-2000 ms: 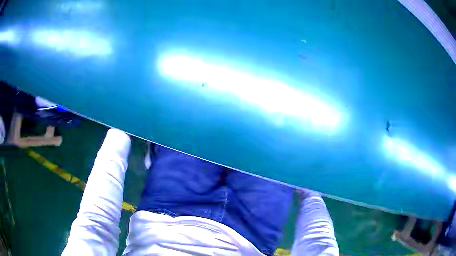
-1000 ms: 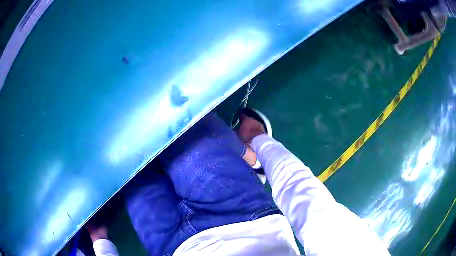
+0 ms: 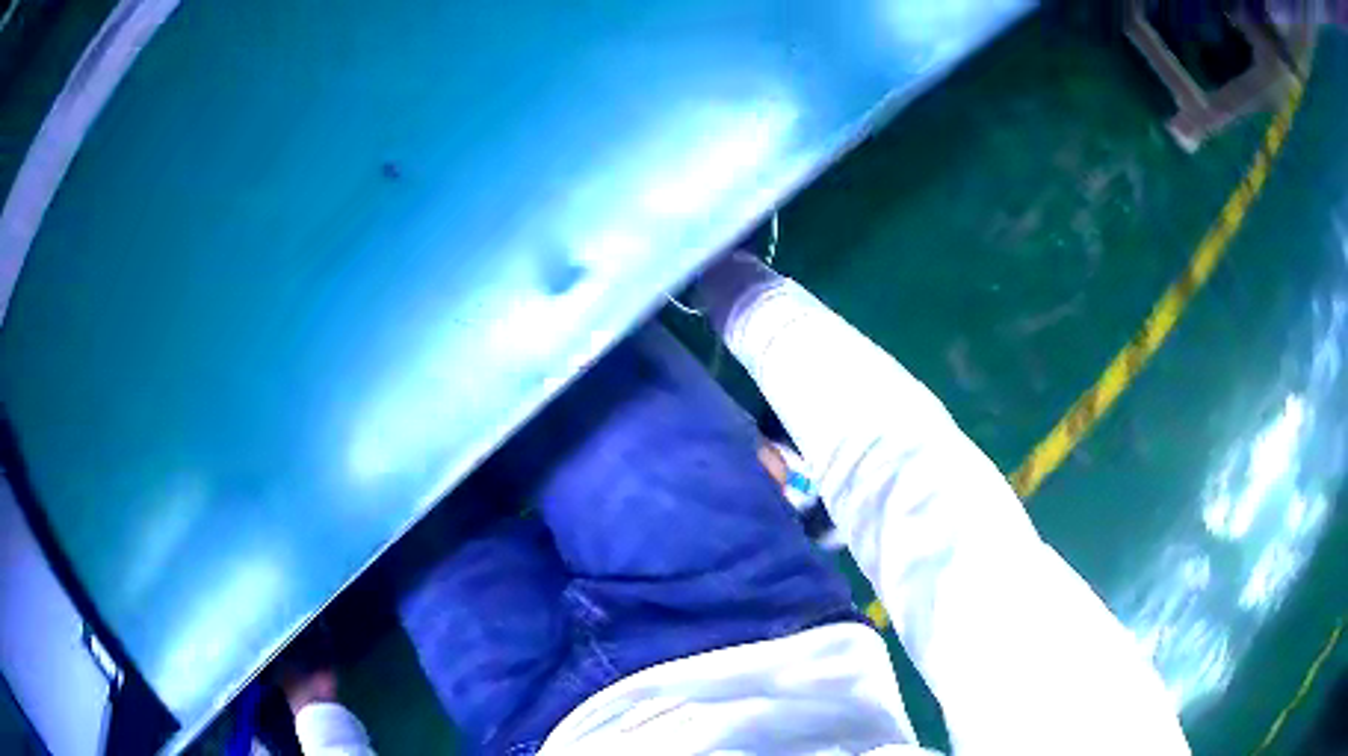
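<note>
The green shiny bench (image 3: 296, 296) fills the upper left. My right hand (image 3: 735, 281) is at its near edge, with the fingertips hidden by or under the edge. A thin pale looped line, perhaps a hose, shows beside this hand. My left hand (image 3: 311, 685) is small and dark at the lower left, just under the bench edge. What either hand holds cannot be seen. A blue strip (image 3: 246, 721) shows left of my left hand, too unclear to name.
A pale panel with a black border (image 3: 52, 635) lies at the far left. A ribbed rail (image 3: 74, 126) curves along the bench's far side. A beige stool (image 3: 1215, 92) stands at the upper right. Yellow-black tape (image 3: 1138, 355) crosses the green floor. My legs are under the bench edge.
The view has swung round from the first frame. Since one second ago, my right hand has moved up from beside my leg to the bench edge. The pale panel has come into view.
</note>
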